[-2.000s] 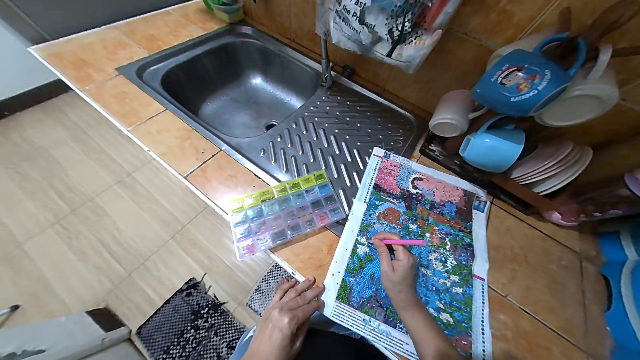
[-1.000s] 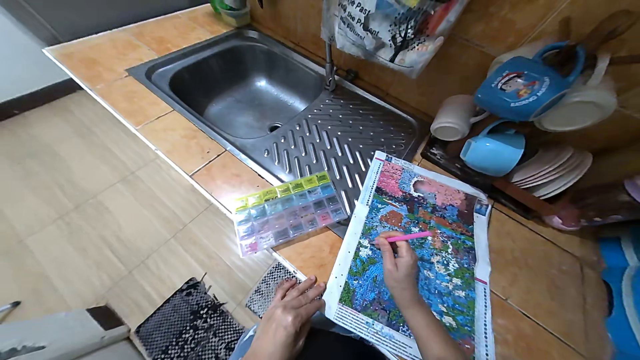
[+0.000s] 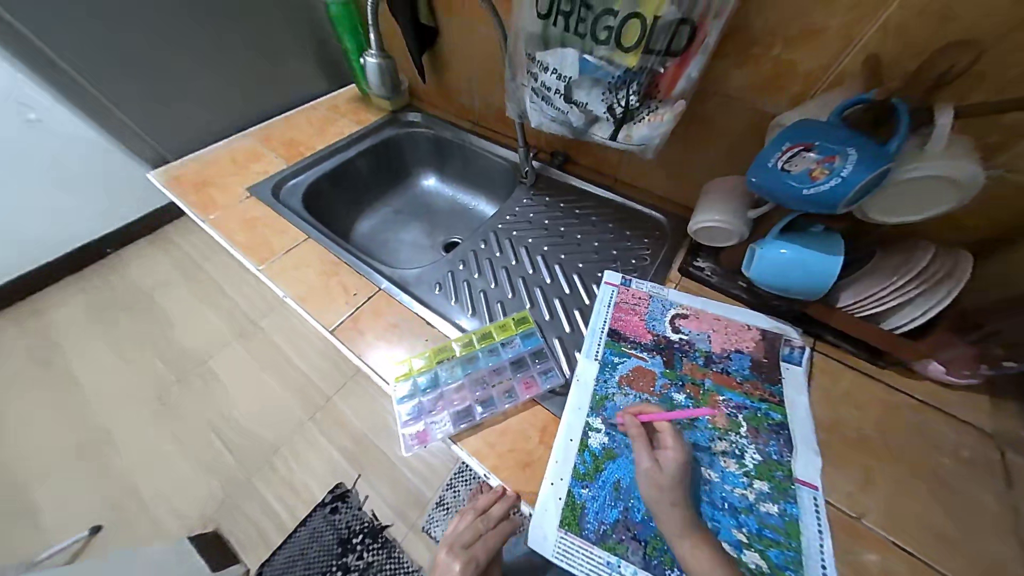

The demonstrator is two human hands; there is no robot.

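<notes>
My right hand (image 3: 660, 456) holds a pink pen-shaped applicator (image 3: 676, 415) between thumb and fingers, its tip over the left part of a diamond painting canvas (image 3: 696, 400). The canvas, with a white border, lies partly over the sink's drainboard and the tiled counter. My left hand (image 3: 478, 532) rests at the counter's edge, left of the canvas's lower end, fingers together; whether anything is under it cannot be seen. Left of the canvas, a clear bead organizer (image 3: 476, 384) with many compartments and a yellow-green row lies across the drainboard's corner and the counter edge.
Behind is a stainless steel sink (image 3: 408, 192) with a faucet (image 3: 524, 160). A printed plastic bag (image 3: 608, 72) hangs above. At the right, a rack (image 3: 800, 316) holds plates (image 3: 912, 280), a light blue mug (image 3: 794, 260) and other mugs. Dark woven mats (image 3: 336, 540) lie on the floor.
My right hand stays over the canvas with the pink applicator, its tip shifted only slightly. My left hand has slid a little lower along the counter edge.
</notes>
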